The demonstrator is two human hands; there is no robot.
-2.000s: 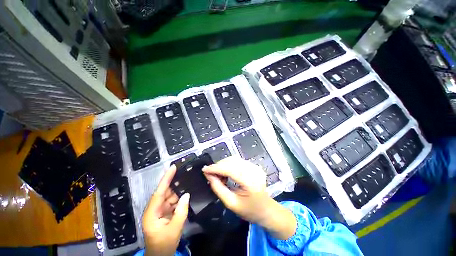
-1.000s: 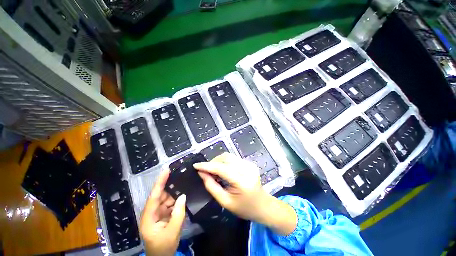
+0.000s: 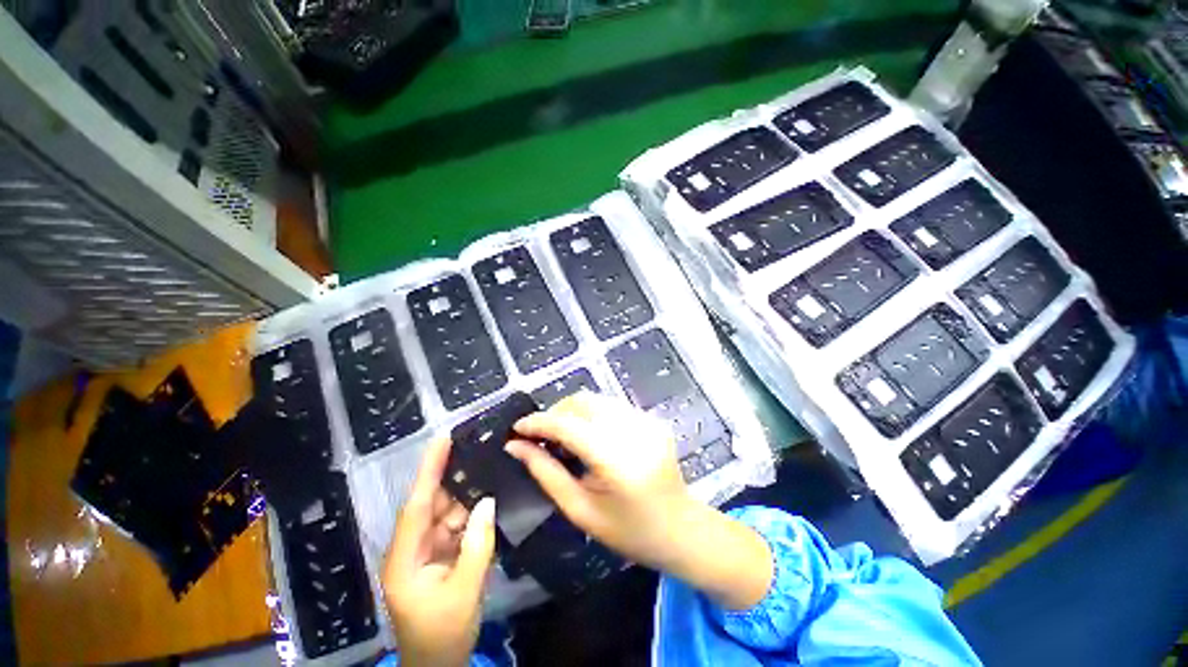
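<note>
My left hand (image 3: pixel 440 560) grips a black phone housing (image 3: pixel 493 450) by its left side, thumb on the near face, held above the near blister tray (image 3: pixel 391 480). A dark flat sheet seems to lie against its lower part; the two are hard to tell apart. My right hand (image 3: pixel 612 476) has thumb and forefinger together at the housing's upper right; whether they pinch a small piece cannot be seen. The near tray holds black housings in two rows, with a ribbed empty pocket left of my left hand. My hands cover part of the lower row.
A second blister tray (image 3: pixel 762 293) full of housings stands at an angle on the right. Black sheets (image 3: pixel 156 476) lie on the orange-brown board (image 3: pixel 52 612) at left and reach over the near tray's left edge. A grey perforated cabinet (image 3: pixel 143 196) stands at upper left, beside the green mat (image 3: pixel 521 170).
My right fingertips have shifted slightly on the housing's upper right. The camera view has moved slightly. My left hand keeps the same grip.
</note>
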